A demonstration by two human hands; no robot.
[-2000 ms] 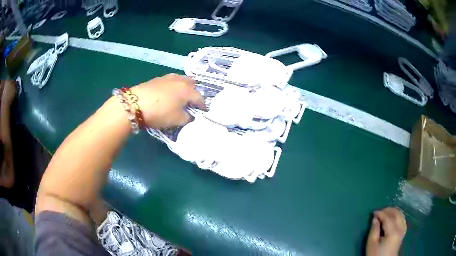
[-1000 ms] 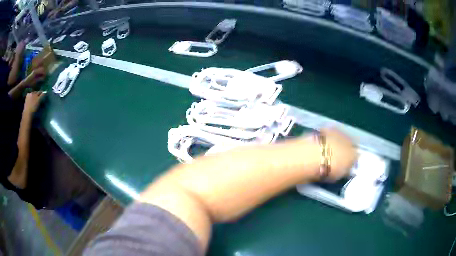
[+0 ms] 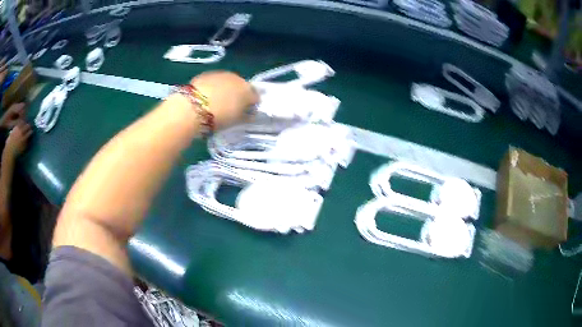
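White plastic frames lie in overlapping stacks on the dark green bench, each an open loop with a round disc at one end. My left hand, blurred, reaches over the rearmost stack; its fingertips are hidden, so I cannot tell if it grips a frame. Two laid-out frames lie side by side to the right of the stacks, discs toward the box. My right hand is not in view.
An open cardboard box stands at the right, with a pile of thin clear rods before it. More frames lie beyond the pale strip. Another person's hands are at the far left. Jumbled parts lie below the bench edge.
My left hand has moved from the frames near the box back left to the stacks. Two frames now lie uncovered left of the box. My right hand, seen two seconds ago, is out of view.
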